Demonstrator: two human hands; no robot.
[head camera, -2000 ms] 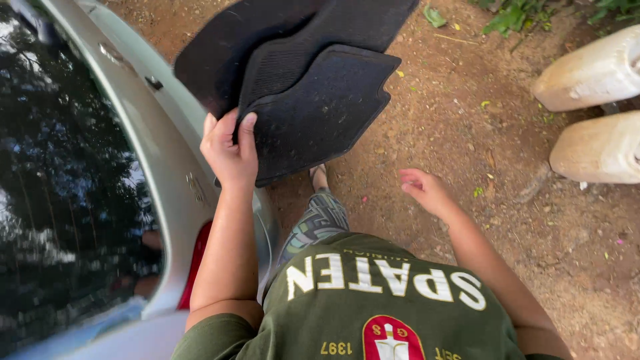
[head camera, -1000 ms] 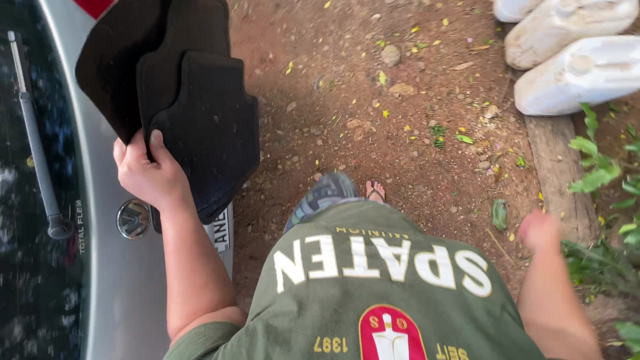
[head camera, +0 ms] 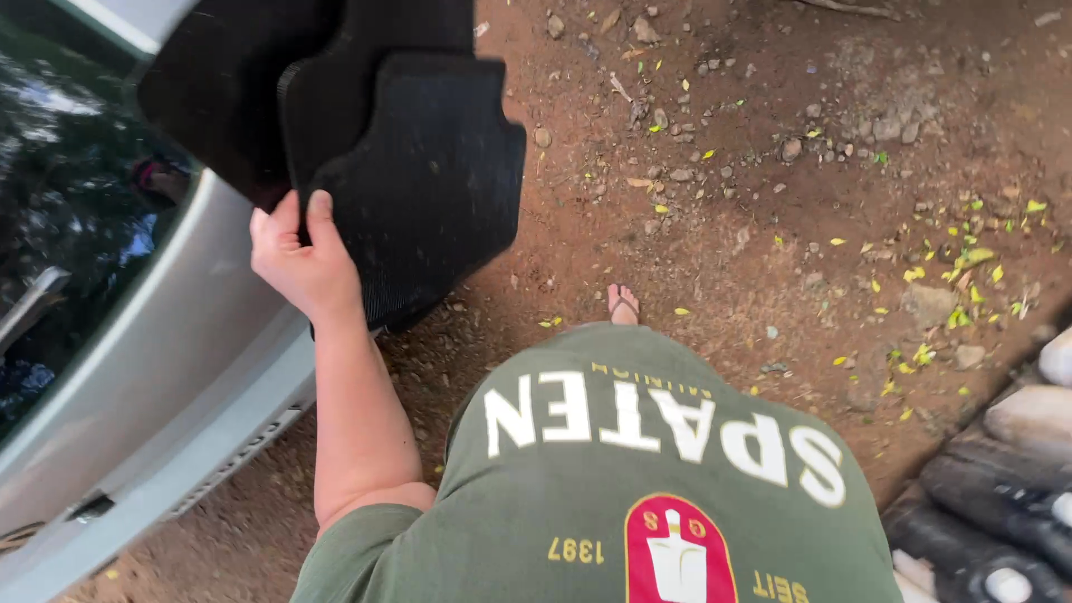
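Note:
My left hand (head camera: 306, 255) grips several black car floor mats (head camera: 419, 176) by their near edges, thumb on one side and fingers on the other. The mats fan out away from me at the upper left, overlapping one another, partly in front of the car's silver rear body. My right hand is out of view.
The silver car (head camera: 209, 285) with its dark rear window (head camera: 75, 167) runs along the left. Reddish dirt ground (head camera: 569, 251) with stones and yellow leaves lies ahead and right. Several plastic jugs (head camera: 1030, 419) stand at the lower right. My sandaled foot (head camera: 622, 303) shows below.
The view has turned and moved along the car's rear. My left hand has kept its hold on the mats throughout. My right hand, visible in both earlier frames, has left the view.

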